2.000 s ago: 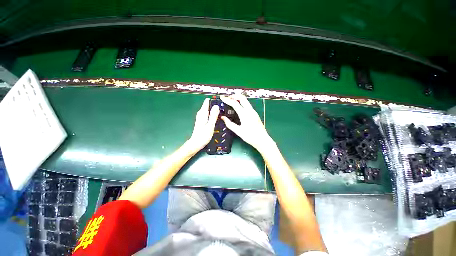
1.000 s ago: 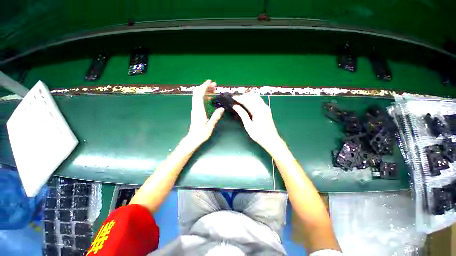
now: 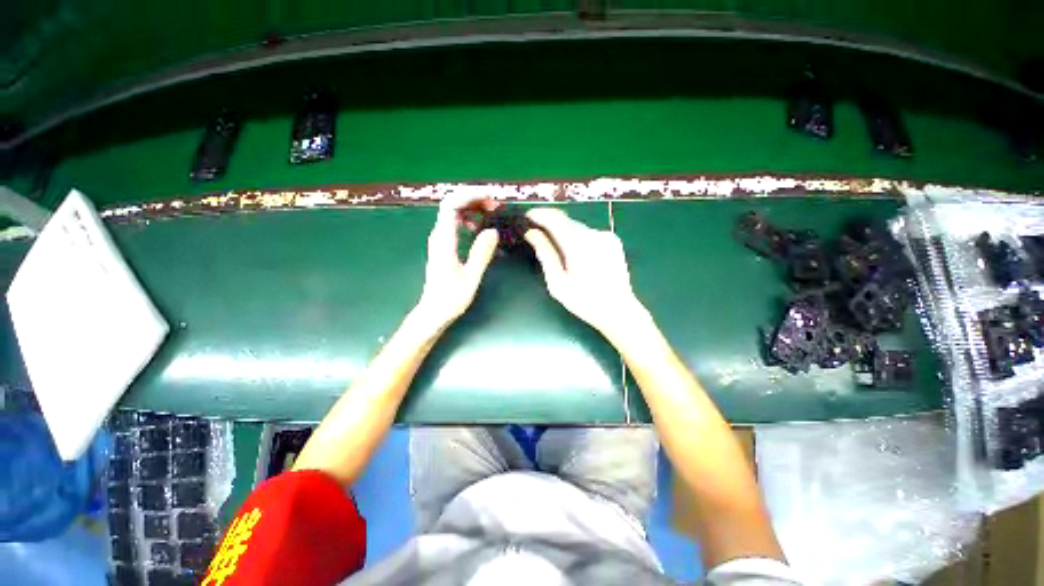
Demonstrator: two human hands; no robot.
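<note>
A small dark piece (image 3: 509, 230), which looks like a black plastic cover, is held between my two hands above the bench near the worn edge strip. My left hand (image 3: 456, 261) has its thumb and curled fingers at the piece's left side. My right hand (image 3: 586, 272) grips its right side with thumb and fingers. The fingers hide part of the piece, and its details are too blurred to tell. A loose pile of black covers (image 3: 801, 331) lies on the bench at the right.
A blister tray of covers (image 3: 944, 309) is at far right. A white parts tray (image 3: 82, 326) stands at left. Beyond the chipped edge strip (image 3: 366, 193), several phones (image 3: 314, 128) lie on the green conveyor (image 3: 550, 132). Clear blister trays (image 3: 172, 492) and plastic film (image 3: 853, 492) are below the bench.
Two seconds ago both hands were on a phone body lying on the bench; it no longer shows there. Since one second ago, my left fingers have closed in on the small dark piece.
</note>
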